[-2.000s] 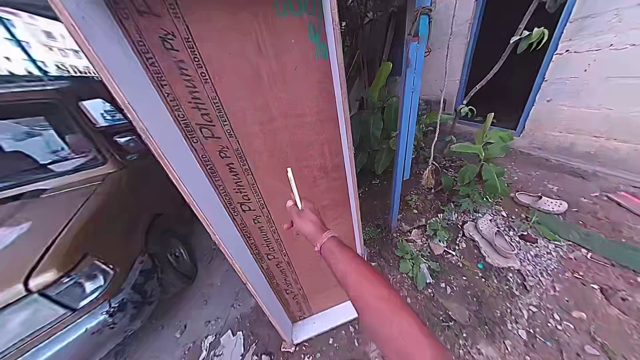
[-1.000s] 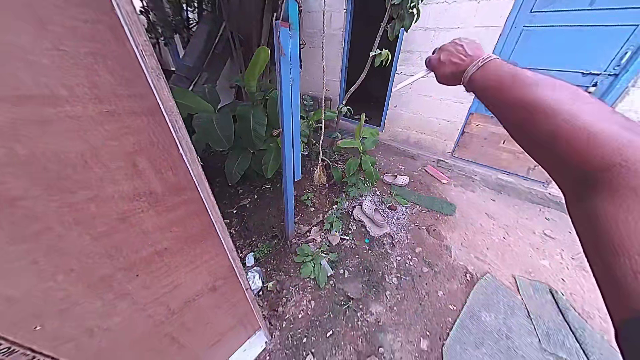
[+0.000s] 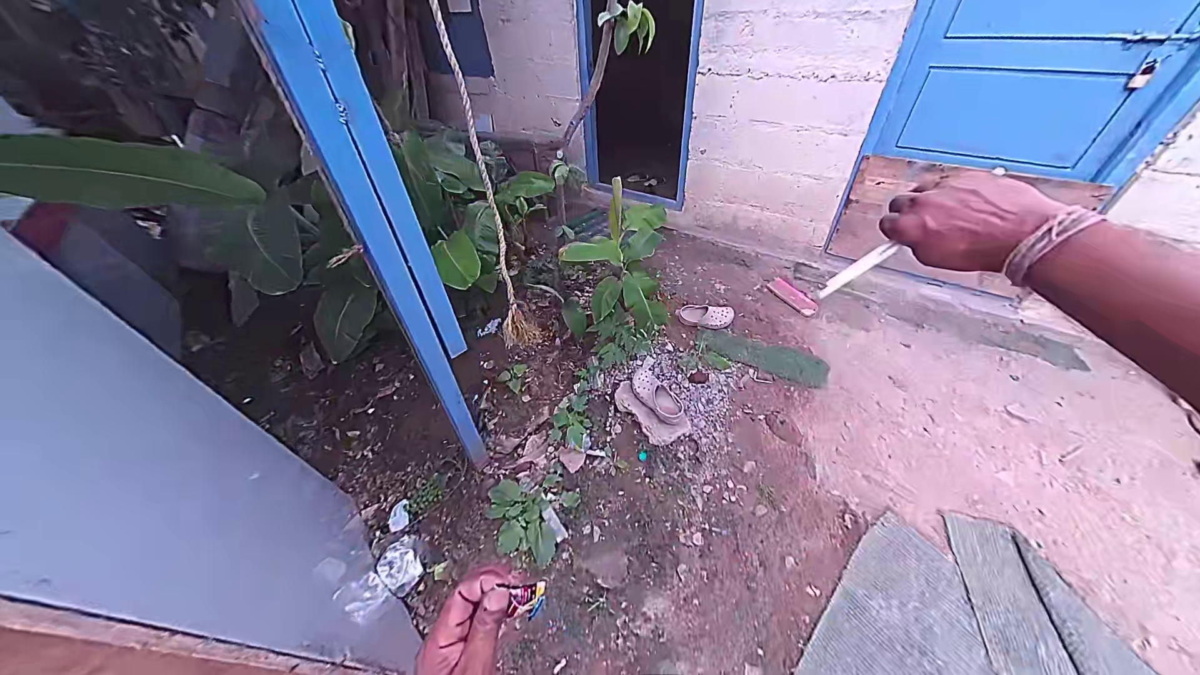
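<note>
My right hand [image 3: 975, 225], with a woven band at its wrist, is raised at the upper right and holds a thin pale stick [image 3: 858, 270] that points down and left. At the bottom centre my left hand [image 3: 469, 619] pinches a small multicoloured wrapper or packet [image 3: 527, 598] between thumb and fingers. Behind the right hand, farther off, is a blue door [image 3: 1012, 112] with a brownish lower panel. Past the left hand lie bits of clear plastic [image 3: 400, 565] on the soil.
A blue post [image 3: 375, 216] leans at the left, beside a hanging rope [image 3: 483, 169] and leafy plants [image 3: 623, 272]. A grey panel [image 3: 169, 450] fills the lower left. Clogs [image 3: 656, 394] lie on gravel near a green strip [image 3: 769, 358]. Grey mats [image 3: 900, 600] lie at lower right.
The view has swung right, away from the vehicle and the brown plywood face. My left hand with the small wrapper has come into view. My right hand still holds the stick.
</note>
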